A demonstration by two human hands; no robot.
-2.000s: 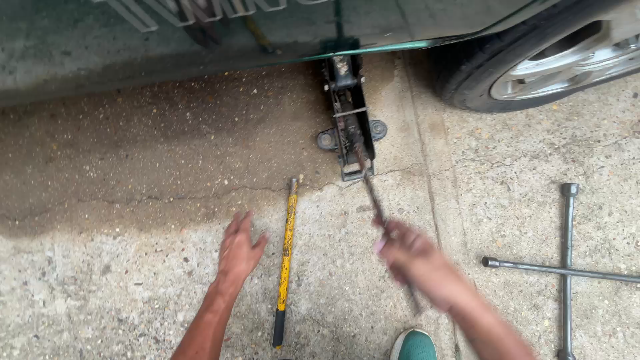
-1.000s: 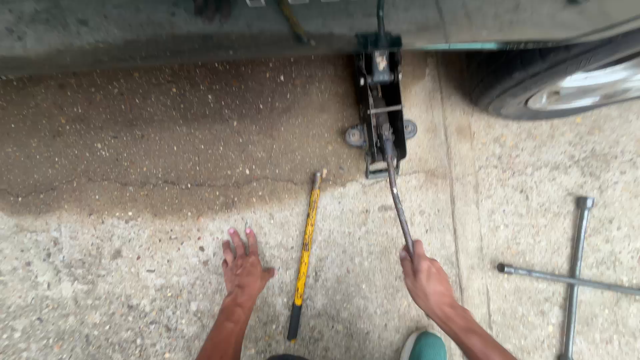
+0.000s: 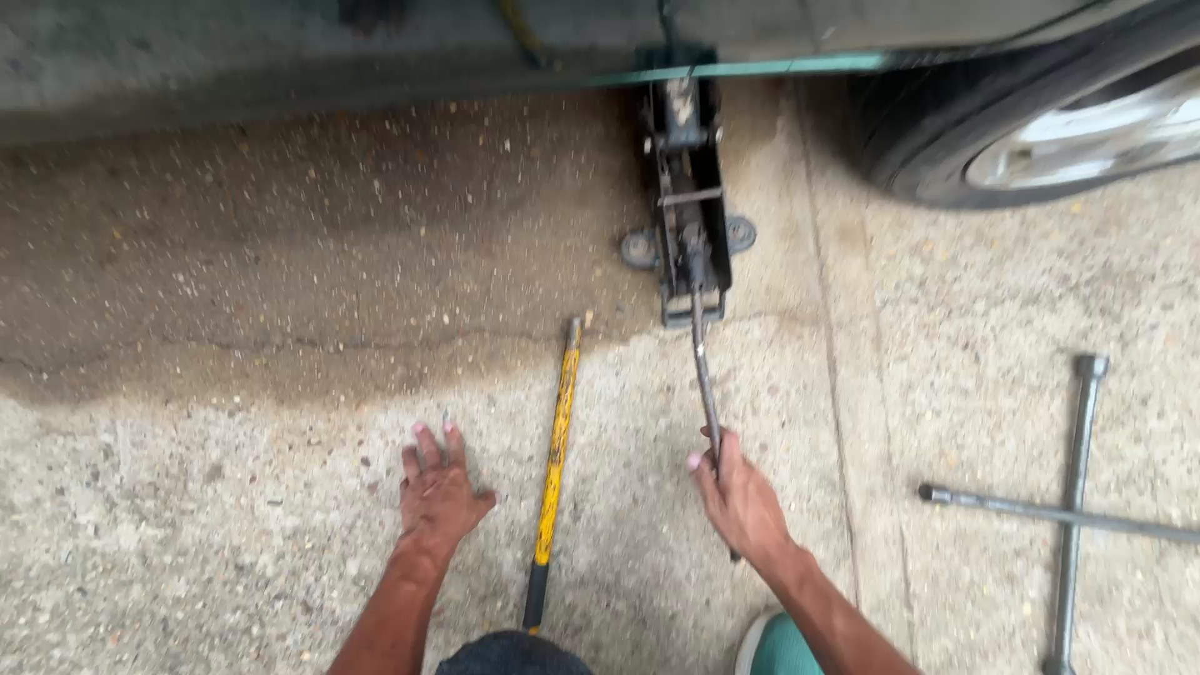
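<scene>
A black floor jack [image 3: 689, 202] stands partly beneath the side of a dark green car [image 3: 375, 66], its small wheels on the concrete. From its rear socket a thin metal bar [image 3: 705, 380] slopes toward me, and my right hand [image 3: 745, 506] is closed round the lower part of it. My left hand [image 3: 439, 502] is over the concrete with its fingers spread, holding nothing; whether it presses on the ground I cannot tell. Between the hands lies a worn yellow rod with a black end [image 3: 557, 450], touched by neither.
At the right a four-way lug wrench [image 3: 1073, 516] lies on the concrete. A car wheel with a black tire [image 3: 923, 150] and silver rim is at the upper right. A green shoe [image 3: 783, 647] shows at the bottom edge. A damp patch [image 3: 281, 253] darkens the ground beside the car.
My right hand, blurred in the oldest frame, has stayed on the bar, whose angle at the jack has changed. My left hand remains empty, left of the yellow rod.
</scene>
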